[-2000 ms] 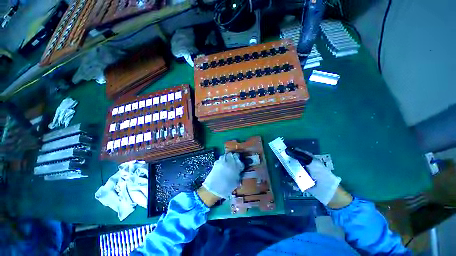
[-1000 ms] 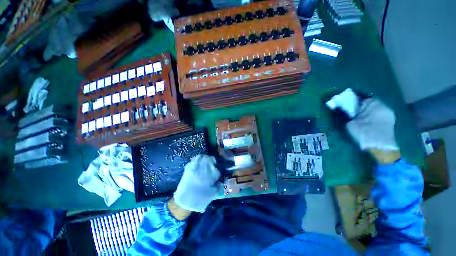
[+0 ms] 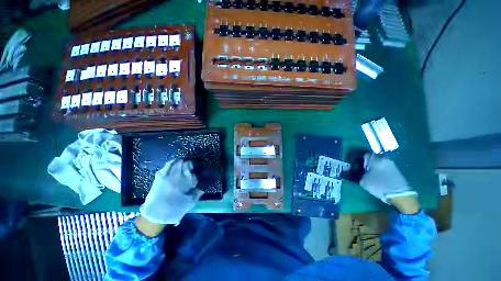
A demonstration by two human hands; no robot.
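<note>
The orange-brown jig base (image 3: 258, 169) lies on the mat with two silver heat sinks (image 3: 257, 184) across its slots. My left hand (image 3: 174, 191), in a white glove with dark fingertips, is over the black screw tray (image 3: 127, 170); whether it pinches screws is hidden. My right hand (image 3: 383, 176), also gloved, has its dark fingertips at the right edge of the dark jig cover plate (image 3: 314, 209); whether it grips anything cannot be told. Two white printed pieces (image 3: 323, 187) lie on the cover plate. Ribbed aluminium strips (image 3: 379, 135) lie above my right hand.
Bakelite trays with black parts (image 3: 280, 81) stand behind the jig, and trays with white-faced pieces (image 3: 126, 114) at the left. A crumpled white cloth (image 3: 88, 162) lies left of the screw tray. Silver bars are far left; a carton (image 3: 351, 236) is below right.
My left hand has moved from the jig to the screw tray, leaving two heat sinks in the jig. My right hand has let go of the aluminium strips and moved down-left to the cover plate.
</note>
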